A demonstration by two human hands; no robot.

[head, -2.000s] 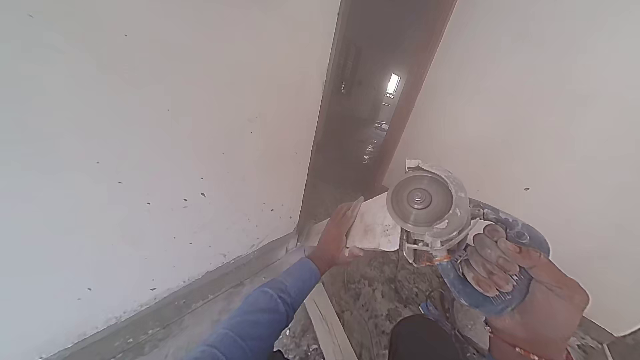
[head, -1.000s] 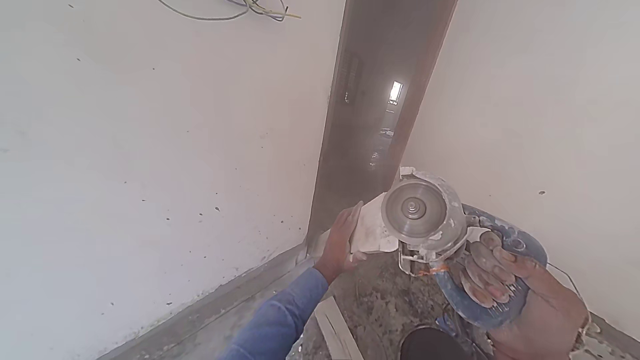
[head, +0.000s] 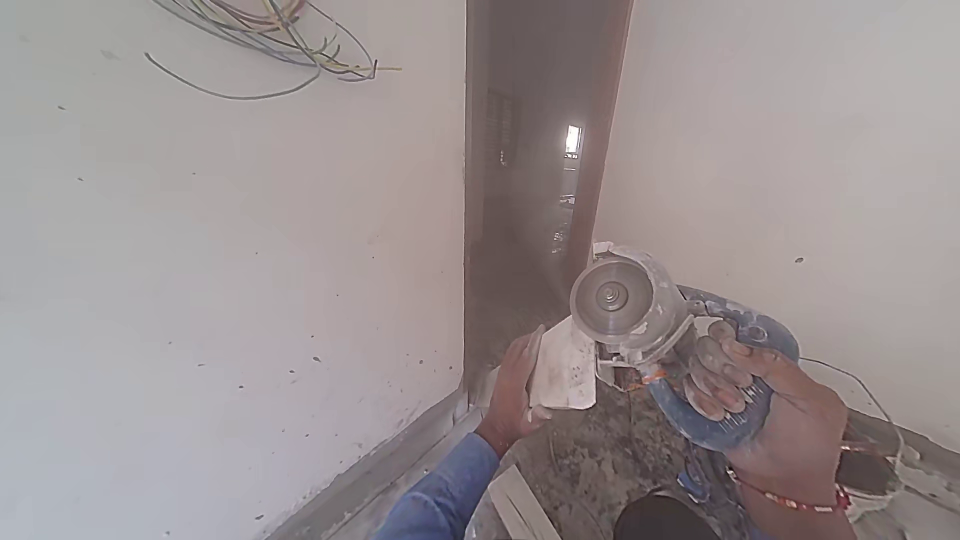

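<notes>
My right hand [head: 780,405] is closed around the body of a blue, dust-covered handheld circular cutter [head: 720,420]. Its round disc [head: 611,296] faces me, with a pale guard around the far and right sides. Left of the disc, my left hand [head: 514,390] grips a white tile piece [head: 566,367] by its left side. The tile's upper right edge lies at the disc; whether they touch I cannot tell. Dust hangs in the air beyond the cutter.
A doorway [head: 525,187] with a reddish-brown frame opens between two white walls. Coiled electric wires [head: 262,37] stick out of the left wall. Pale strips [head: 521,506] lie on the dusty, stained floor [head: 592,457]. A cable [head: 862,382] loops at the right.
The view has shifted, bringing more of the wall wires in. Both hands keep their holds on the cutter and the tile piece, with little plain change between them.
</notes>
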